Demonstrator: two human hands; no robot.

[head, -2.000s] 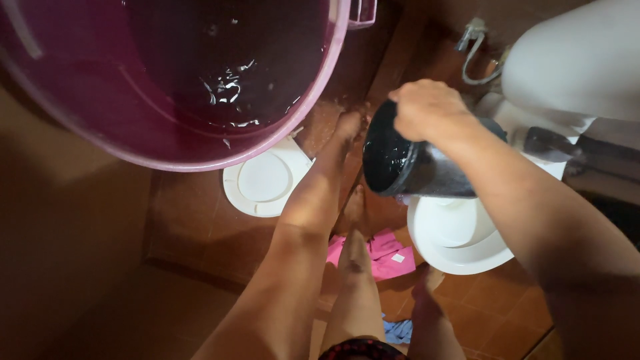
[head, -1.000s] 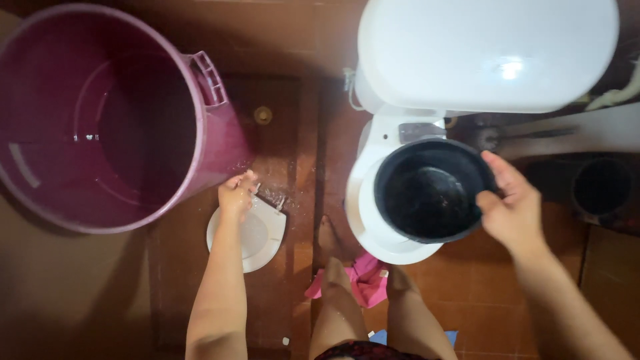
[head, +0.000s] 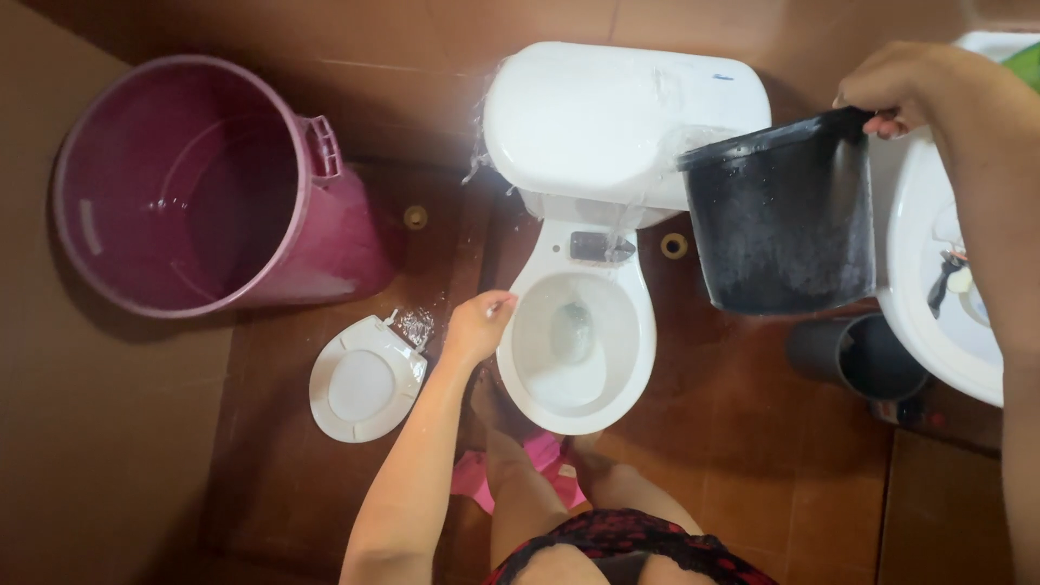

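Note:
My right hand [head: 890, 85] grips the rim of a black plastic bucket [head: 784, 223], which is tilted toward the toilet tank [head: 626, 122]. Water splashes over the white tank lid, off its left end and down its front. Below the tank is the white toilet bowl [head: 520, 382], with its seat off and water inside. My left hand [head: 479, 325] is by the bowl's left rim, fingers curled; whether it holds anything small is unclear. The detached toilet seat and lid [head: 361, 386] lie on the wet floor to the left.
A large purple plastic barrel [head: 341, 244] with dark water stands at left. A white sink [head: 926, 268] holding small items is at right, a dark bin [head: 853, 357] below it. Pink cloth [head: 475, 479] lies by my feet. Brass-coloured floor fittings [head: 415, 217] flank the toilet.
The black bucket has gone from above the toilet bowl to the right of the tank and is now tipped, with water spilling over the tank. My left hand is now beside the bowl.

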